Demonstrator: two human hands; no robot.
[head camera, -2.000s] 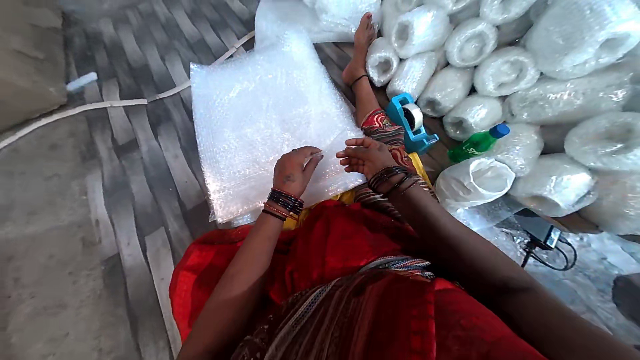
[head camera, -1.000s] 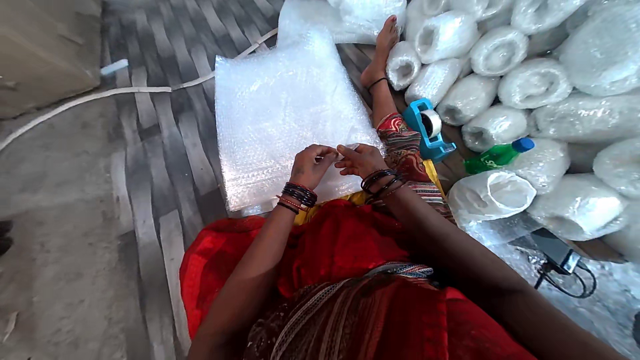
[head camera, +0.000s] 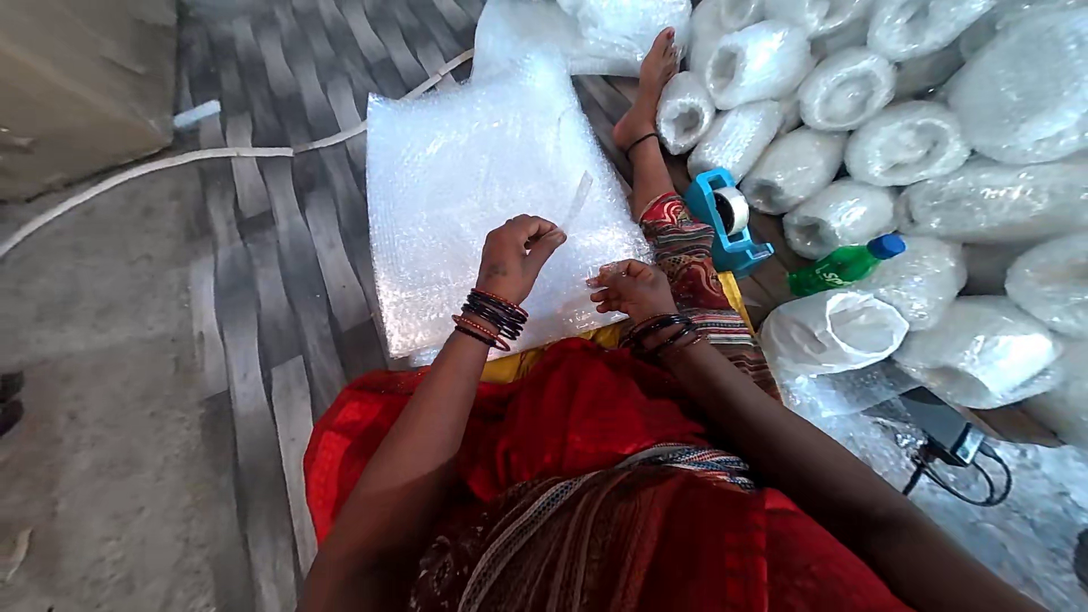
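Note:
My left hand (head camera: 518, 257) pinches one end of a short strip of clear tape (head camera: 580, 201) between thumb and fingertips; the strip stands up over the bubble wrap. To its right, my right hand (head camera: 631, 289) is held with its fingers apart and nothing seen in them, over the near right part of the sheet. The flat, layered bubble wrap (head camera: 459, 187) lies on the floor in front of my lap. Beyond my right leg stands a blue tape dispenser (head camera: 722, 234) with a roll of clear tape (head camera: 731, 210) in it.
Many rolls of bubble wrap (head camera: 847, 88) are piled at the right. A green plastic bottle with a blue cap (head camera: 837, 268) lies against them. A black device with a cable (head camera: 943, 429) sits at the lower right. A pale hose or cable (head camera: 204, 155) crosses the floor at the left.
My hands, close together one second ago, are now apart. The tape strip now shows plainly in my left hand, and my right hand's fingers have spread.

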